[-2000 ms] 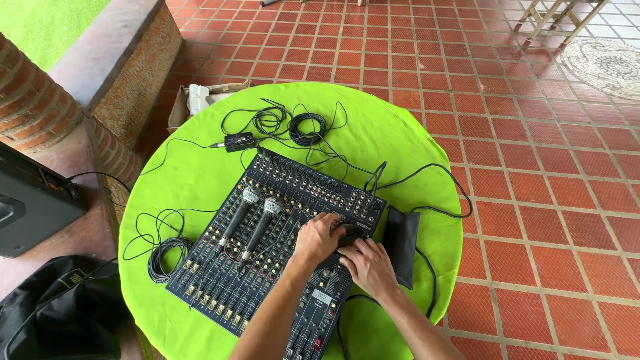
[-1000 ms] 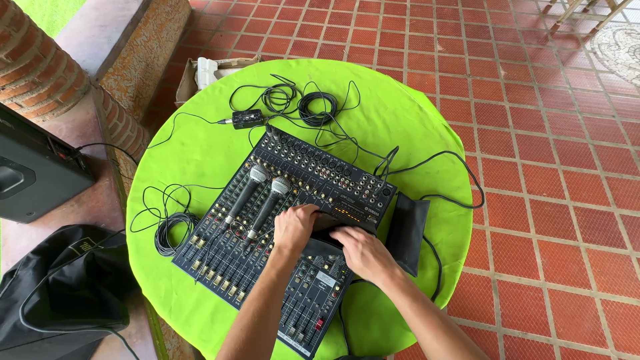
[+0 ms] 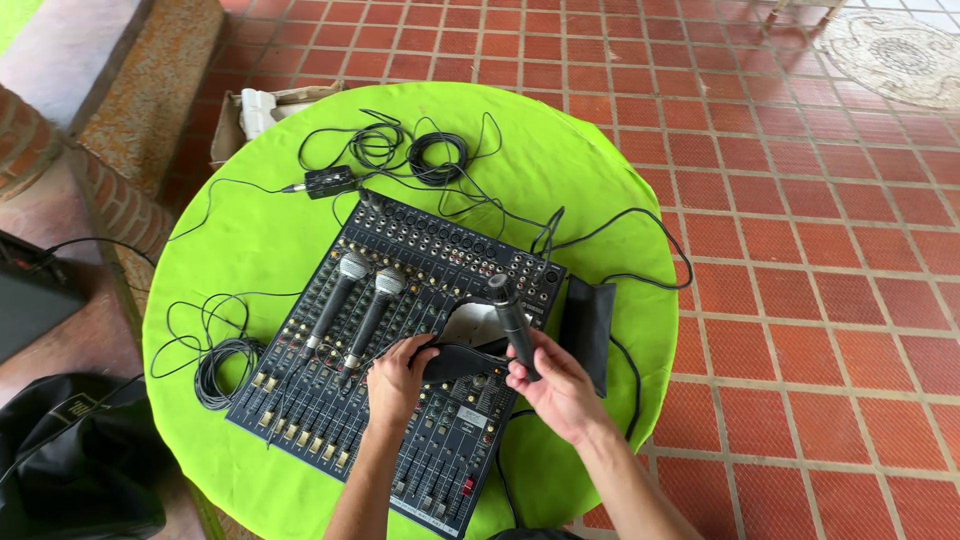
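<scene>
My right hand [image 3: 551, 379] holds a slim black instrument microphone [image 3: 513, 322] by its lower body, its head pointing up and away. My left hand [image 3: 397, 377] grips the edge of a black zippered pouch [image 3: 457, 363], whose mouth gapes and shows a pale lining. Both are above the right half of a black Yamaha audio mixer [image 3: 390, 435]. On the mixer's left half lie two vocal microphones with silver grilles, one [image 3: 337, 300] beside the other [image 3: 373, 319]. A second black pouch [image 3: 587, 330] lies along the mixer's right side.
The round table wears a lime-green cloth [image 3: 247, 217]. Coiled black cables [image 3: 437, 159] and a small black box [image 3: 328, 182] lie behind the mixer; another coil [image 3: 225, 373] lies left. A black bag [image 3: 82, 465], a speaker [image 3: 34, 300] and a cardboard box [image 3: 229, 127] surround the table.
The slim microphone is now out in my right hand; earlier both hands were at the pouch and no such microphone showed. The pouch's mouth is spread wider.
</scene>
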